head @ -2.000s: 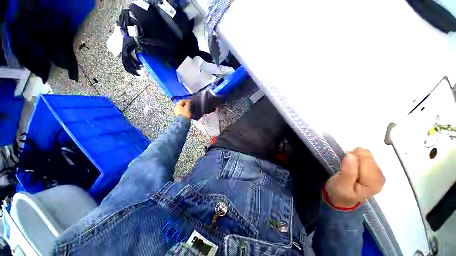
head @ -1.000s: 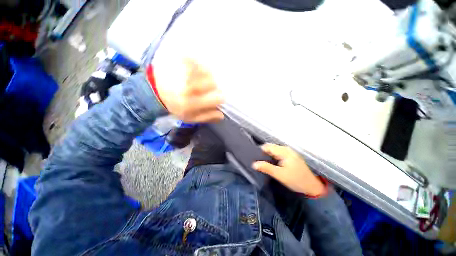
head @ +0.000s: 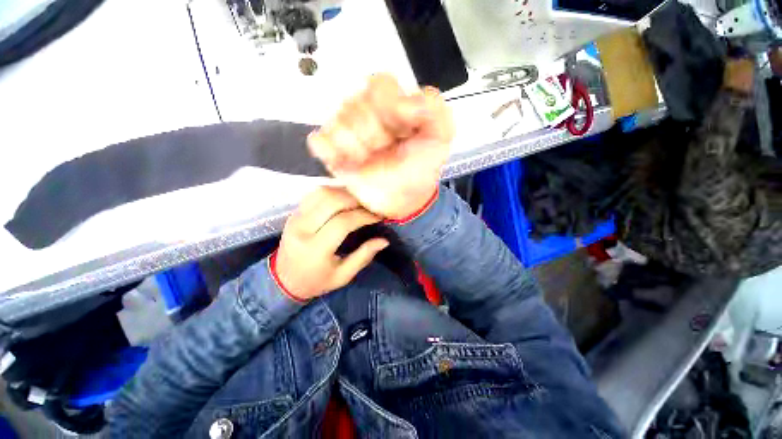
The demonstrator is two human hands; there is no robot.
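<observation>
A long, curved dark grey collar piece [head: 163,167] lies on the white machine table [head: 86,103], with a pale edge showing along part of its lower side. Its right end runs up to my right hand [head: 386,146], whose fingers are curled over it at the table's front edge. The grip itself is hidden. My left hand [head: 330,244] is just below, touching my right hand, with fingers bent in front of something dark near my lap. Whether it holds anything cannot be told. The presser foot and needle area [head: 300,34] is above the strip.
A black rectangle [head: 429,43] lies right of the needle. Farther right are a slim metal tool [head: 510,77], a green and white packet [head: 550,101], red scissors handles [head: 581,107] and a tan piece [head: 628,73]. A blue bin [head: 506,206] with dark fabric is below the table.
The view has swung right. The dark piece, held over my lap before, now lies mostly flat on the table. My hands have come together at its right end.
</observation>
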